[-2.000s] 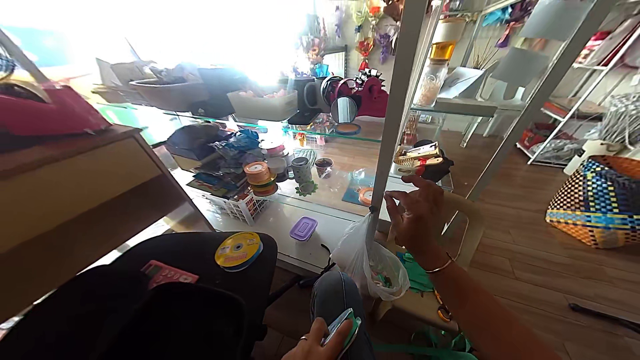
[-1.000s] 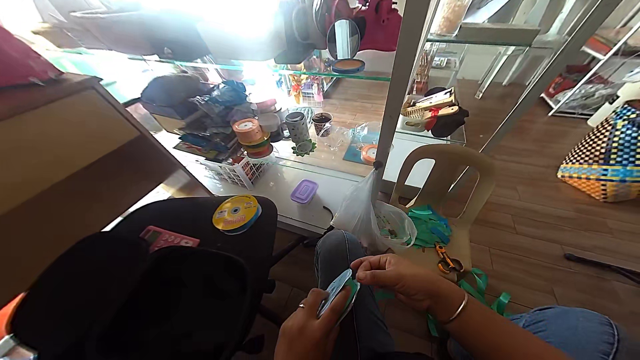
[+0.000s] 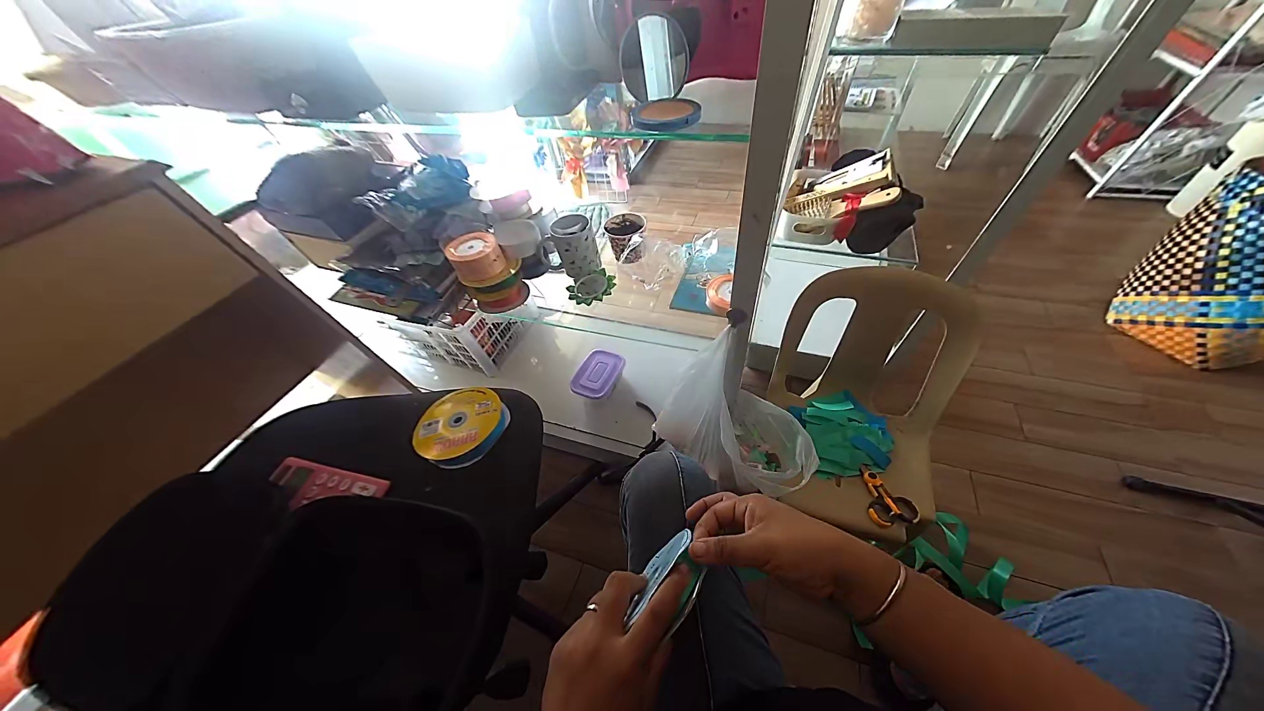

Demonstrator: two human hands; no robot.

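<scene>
My left hand [image 3: 617, 637], with a ring on one finger, grips a light-blue-sided spool of green ribbon [image 3: 660, 581] above my knee. The fingertips of my right hand [image 3: 765, 541] are pinched together at the spool's upper right edge, near the green ribbon; whether they grip its end cannot be told. A beige plastic chair [image 3: 933, 464] at the right holds a heap of green ribbon pieces [image 3: 841, 433] and orange-handled scissors [image 3: 887, 502]. Beside it hangs a clear plastic bag [image 3: 691, 400] with scraps inside. More green ribbon [image 3: 953, 563] trails below the chair.
On the black office chair [image 3: 365, 430] at left lie a yellow-labelled ribbon spool [image 3: 459, 425] and a pink calculator [image 3: 326, 481]. A purple-lidded container [image 3: 597, 374] sits on the white ledge of a glass shelf with mugs and spools. A woven basket [image 3: 1200, 281] stands far right.
My right hand has come down from the post by the plastic bag to the spool in my left hand. The left hand still holds the spool. The view has tilted down.
</scene>
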